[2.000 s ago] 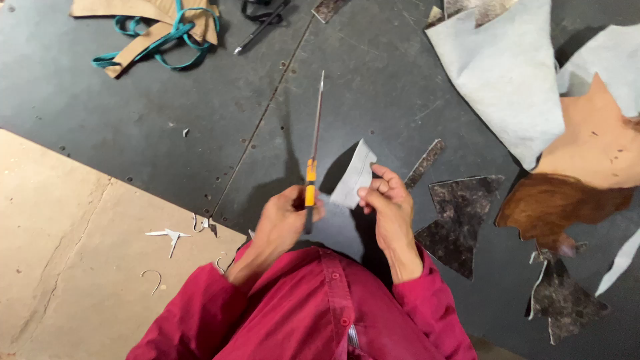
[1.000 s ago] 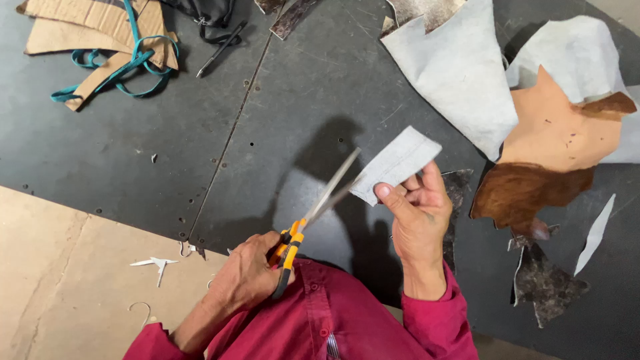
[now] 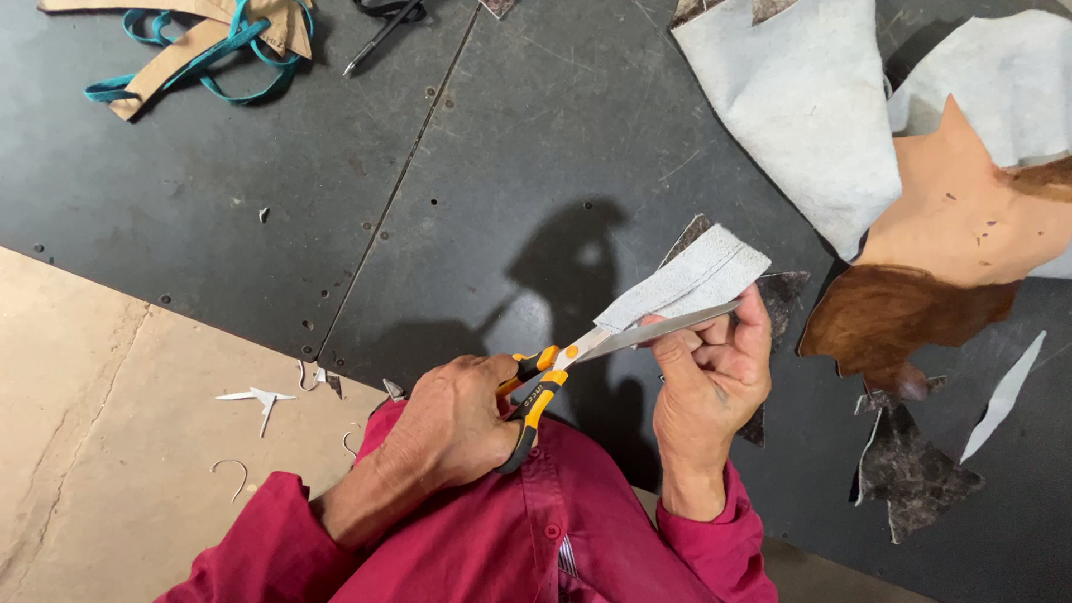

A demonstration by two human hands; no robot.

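My left hand (image 3: 456, 419) grips the black and orange handles of a pair of scissors (image 3: 572, 352), whose blades point up and to the right. In my right hand (image 3: 712, 394) is a strip of whitish leather (image 3: 682, 276), pinched at its lower right edge between thumb and fingers. A dark line runs lengthwise along the strip. One blade lies in front of the strip's lower edge, near my right fingers; the other is partly hidden by the strip. Behind the strip and my right hand, dark mottled hide scraps (image 3: 783, 297) rest on the dark table.
At right on the dark table (image 3: 335, 167) lie large whitish hides (image 3: 796, 109), a tan and brown leather piece (image 3: 946, 218), a mottled hide scrap (image 3: 909, 473) and a white sliver (image 3: 1002, 398). Cardboard pieces (image 3: 180, 59) with teal cord and a pen (image 3: 381, 38) are at upper left.
The scissors have swung to point further right, and their blades now overlap the strip's lower edge. Two seconds ago they pointed straight up, apart from the strip. The view has shifted.
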